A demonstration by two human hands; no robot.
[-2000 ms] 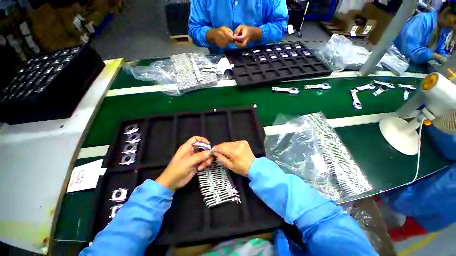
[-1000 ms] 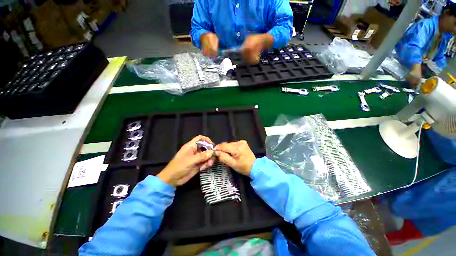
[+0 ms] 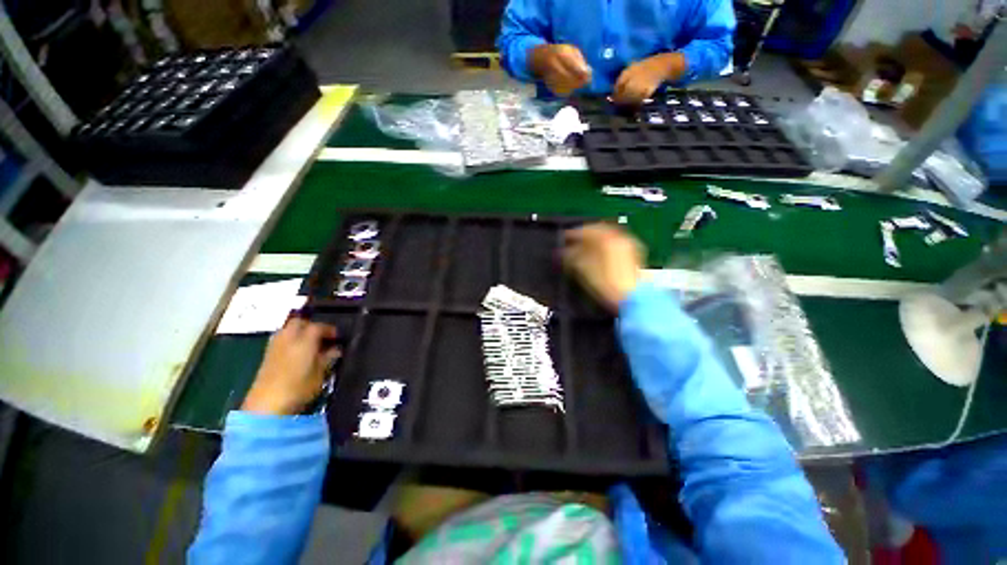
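Note:
The black compartment tray (image 3: 442, 444) lies in front of me. Four square modules (image 3: 356, 265) sit in its far left pocket, and two more (image 3: 380, 409) in the near left pocket. A pile of pale strips (image 3: 521, 359) lies in a middle pocket. My left hand (image 3: 292, 364) is at the tray's left rim with its fingers curled; whether it grips the rim or a small part is unclear. My right hand (image 3: 603, 263) is blurred over the tray's far right corner; its fingertips and any hold are unclear.
Several joined pieces (image 3: 693, 220) lie on the green belt beyond the tray. Bagged strips (image 3: 801, 364) are to the right, beside a fan base (image 3: 939, 337). A paper label (image 3: 261, 307) and stacked trays (image 3: 199, 110) are at left. A person in blue (image 3: 618, 44) works opposite.
My hands have parted from above the strip pile, left hand to the left rim, right hand to the far right. Another joined piece shows on the belt near my right hand. The view has shifted.

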